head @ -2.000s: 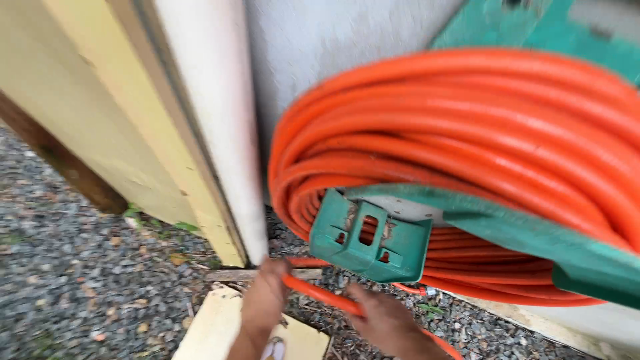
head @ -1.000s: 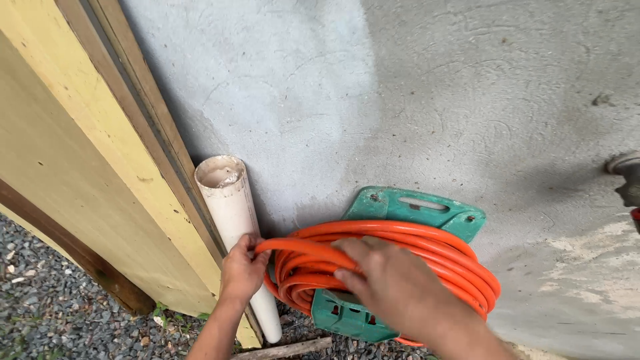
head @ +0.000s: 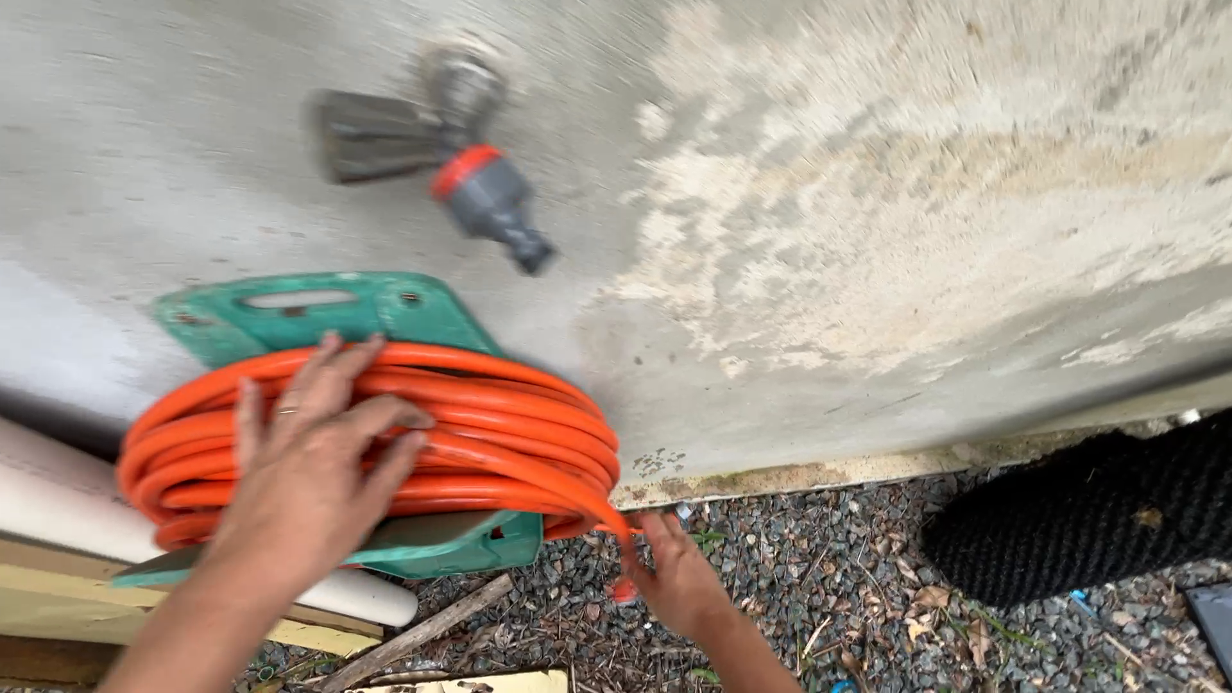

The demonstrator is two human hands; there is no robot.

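Note:
An orange garden hose [head: 481, 385] lies in a thick coil around a green hose hanger [head: 385, 303] on the concrete wall. My left hand [head: 318, 452] rests with spread fingers on the front of the coil. At the coil's lower right, my right hand [head: 674, 577] pinches the strand that leads off it, close above the gravel. A small orange-red piece, blurred, shows just left of that hand. Higher on the wall is a tap [head: 462, 91] with a grey and red hose connector [head: 486, 192], not touching the coil.
A rolled black mat [head: 1078, 510] lies on the gravel [head: 789, 568] at the right. A white pipe [head: 366, 595] and yellow boards are at lower left. A wooden stick [head: 423, 635] lies below the hanger, and a dark flat object [head: 1215, 616] sits at the right edge.
My right hand, on top of the coil one second ago, is now low at its right side. My left hand has gone from the coil's left end to its front. The view has swung right.

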